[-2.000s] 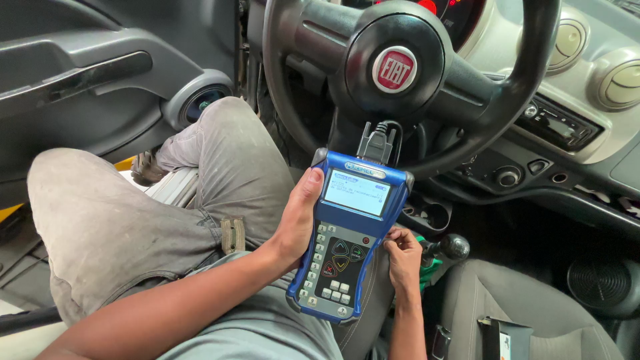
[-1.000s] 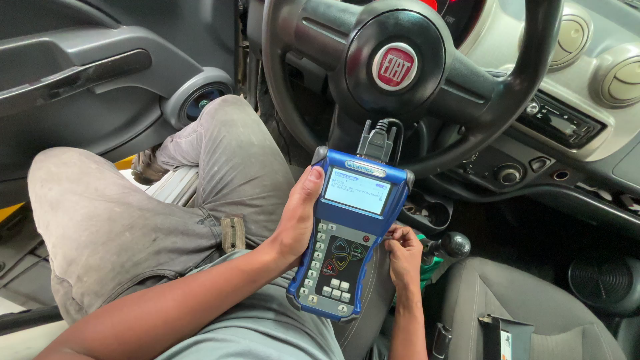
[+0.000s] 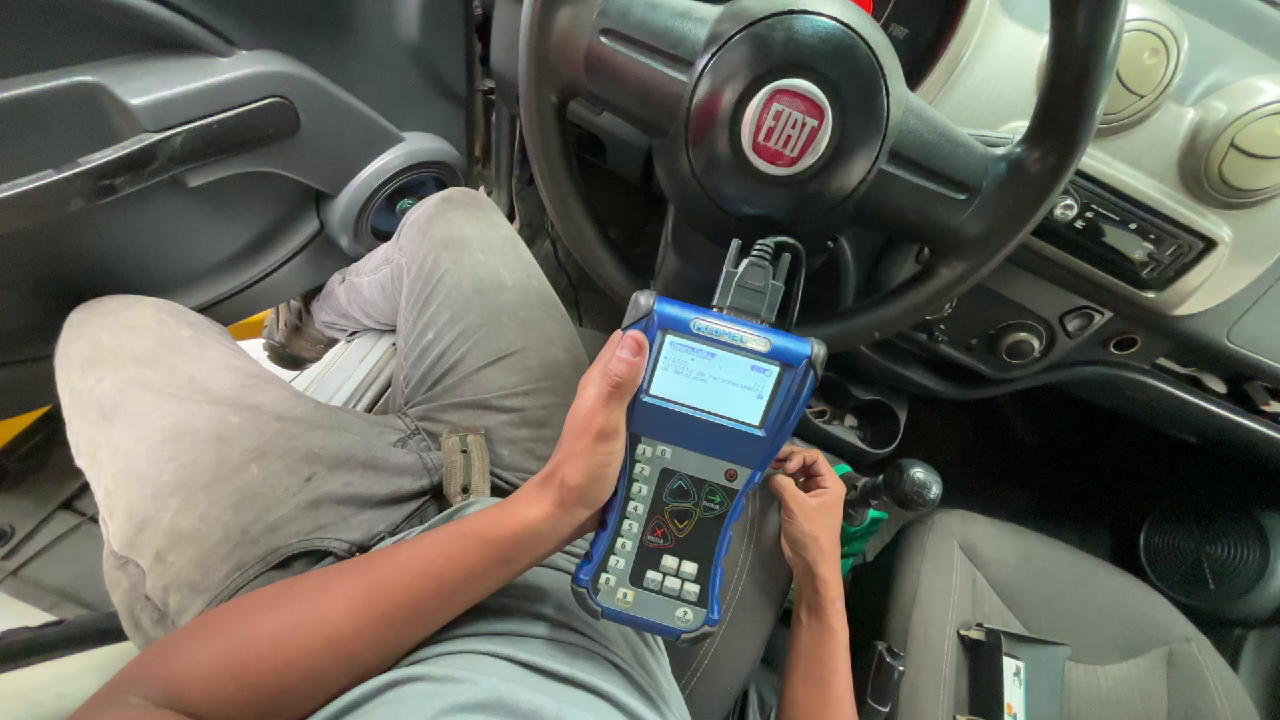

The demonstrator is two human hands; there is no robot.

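Observation:
A blue handheld automotive diagnostic scanner [image 3: 700,400] with a lit screen and a keypad is tilted over my lap. My left hand [image 3: 600,430] grips its left side, thumb on the front beside the screen. A black cable connector [image 3: 752,285] is plugged into its top end. My right hand [image 3: 805,485] is at the scanner's right edge with fingers curled; part of the fingertips is hidden, and whether they hold anything cannot be told.
Ahead is the steering wheel [image 3: 787,130], with the door panel [image 3: 250,130] to the left. The gear lever knob [image 3: 912,486], green cloth [image 3: 862,535], cup holder [image 3: 875,425] and passenger seat [image 3: 1060,590] lie to the right. A dark folder [image 3: 1040,665] rests on that seat.

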